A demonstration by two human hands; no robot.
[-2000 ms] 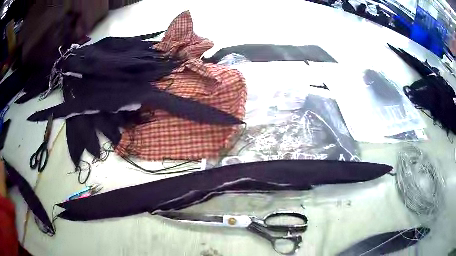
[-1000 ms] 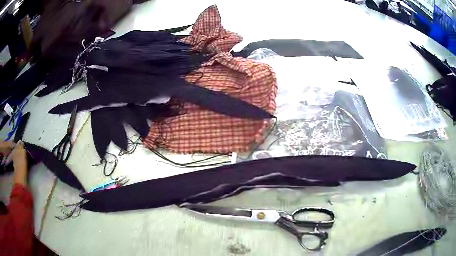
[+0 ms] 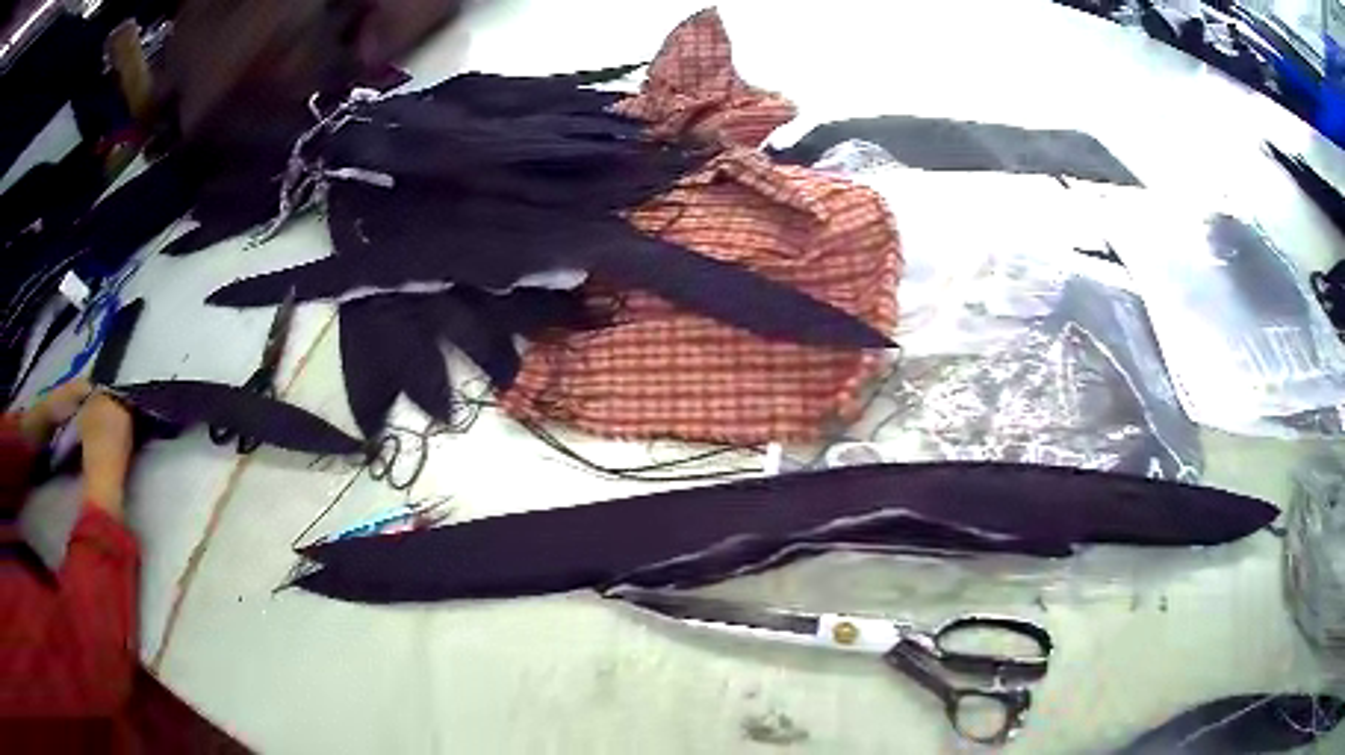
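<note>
Neither of my hands is in view. Nearest in front of me, a long dark collar-like piece with a pale inner edge lies across the table. Large silver shears with black handles lie just below it, blades pointing left, tip by the piece's lower edge. A thin blue and pink pen-like item lies by the piece's left end. A fanned stack of dark pointed pieces lies behind, partly on a red plaid cloth. A thread bundle lies on the stack's left side.
At the left, another person's hands and red sleeves hold a dark pointed piece, which partly covers small black scissors. Clear plastic bags lie right of the plaid cloth. A grey cord coil and another dark piece are at the right.
The view has swung left, so the table things sit further right in the picture. The other person's hands and sleeves have come into view, and their dark piece now lies more level.
</note>
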